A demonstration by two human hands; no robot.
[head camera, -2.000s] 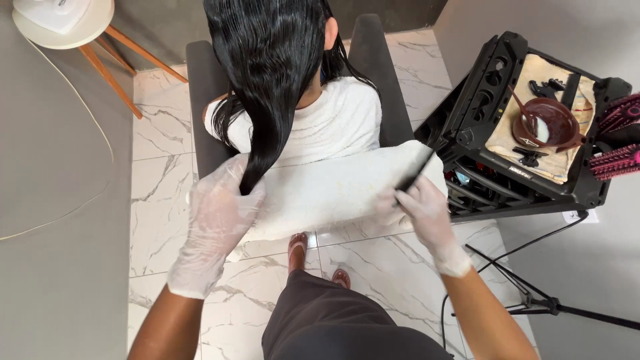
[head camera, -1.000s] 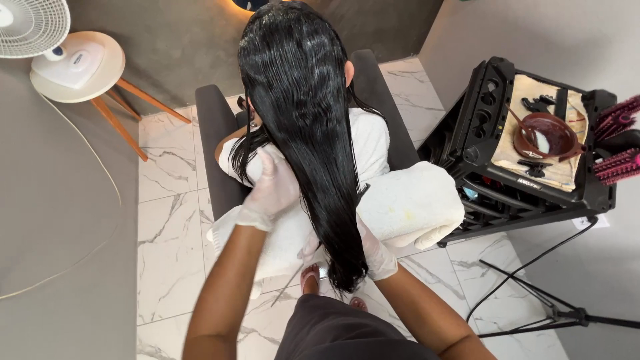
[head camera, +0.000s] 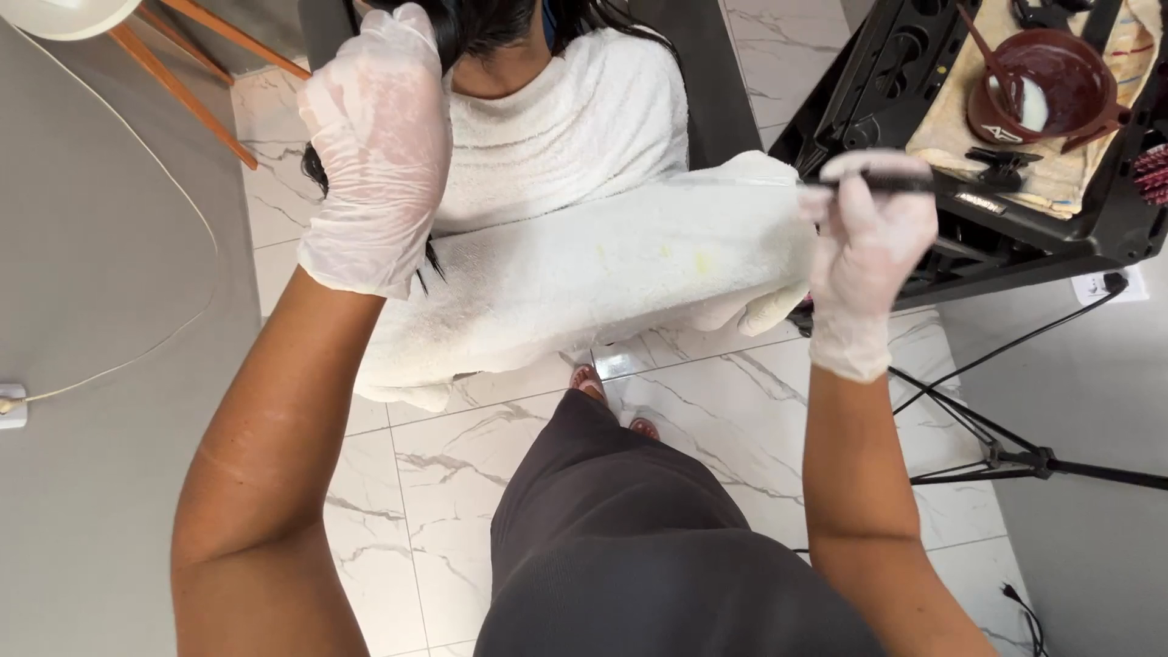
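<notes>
My left hand (head camera: 379, 146), in a translucent glove, is closed around a bunch of the seated person's wet dark hair (head camera: 444, 32) at the top left of centre. Strands stick out beside the wrist. In my gloved right hand (head camera: 867, 219) is a black comb (head camera: 881, 181), blurred, with a thin tail pointing left. It is held apart from the hair, at the right end of a rolled white towel (head camera: 602, 265) with faint yellow spots. Another white towel (head camera: 566, 128) covers the person's shoulders. The person's head is mostly out of view.
At the right stands a black trolley (head camera: 995, 260) with a cloth (head camera: 944, 119), a dark red bowl (head camera: 1040, 91) of white cream with a brush in it, and black hair clips (head camera: 1002, 167). A stool (head camera: 187, 41) is at the upper left. Tripod legs (head camera: 1022, 461) and cables lie at the right.
My left hand has moved from beside the hanging hair to a hold on it near the head. My right hand has moved right, away from the hair, with the comb. The view has shifted.
</notes>
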